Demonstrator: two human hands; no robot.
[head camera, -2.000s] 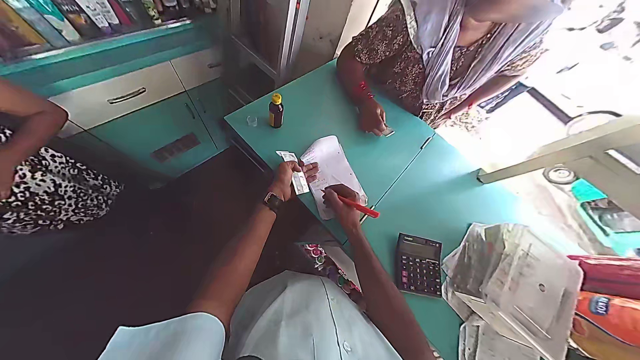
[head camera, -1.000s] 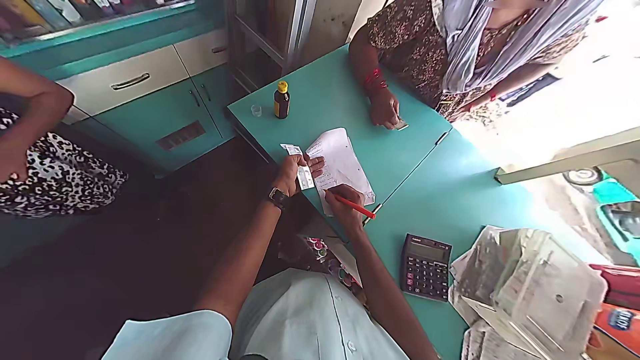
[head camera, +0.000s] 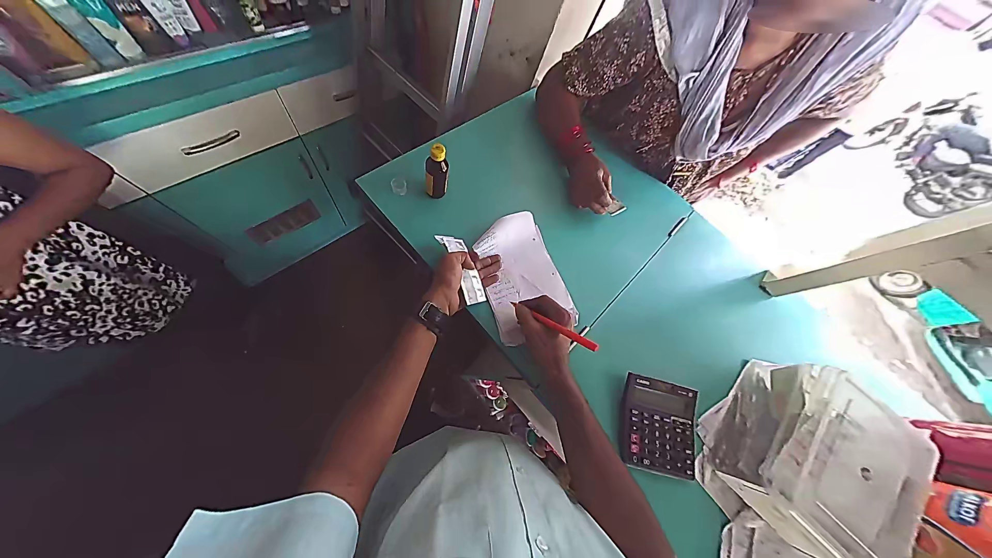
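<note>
My right hand (head camera: 546, 329) holds a red pen (head camera: 570, 332) with its tip on a sheet of white paper (head camera: 523, 248) that bears handwriting. The paper lies on the teal counter near its edge. In my left hand (head camera: 457, 279) is a small printed strip, possibly a blister pack (head camera: 471, 287), gripped beside the paper's left edge; some of those fingers rest on the paper. Beyond the paper stands a dark bottle with a yellow cap (head camera: 436, 172), and a small clear cup (head camera: 398, 186) sits left of it. A black calculator (head camera: 660, 425) lies right of my right forearm.
Across the counter (head camera: 496, 170), a person's hand (head camera: 591, 184) rests with a small flat item. A worn plastic container with papers (head camera: 837, 434) fills the near right. An open drawer (head camera: 511, 395) is below the counter edge. Another person (head camera: 85, 271) stands at left by the cabinets (head camera: 232, 201).
The view has shifted slightly. Both my hands stay at the paper with the pen and the strip still held. Nothing else has plainly changed.
</note>
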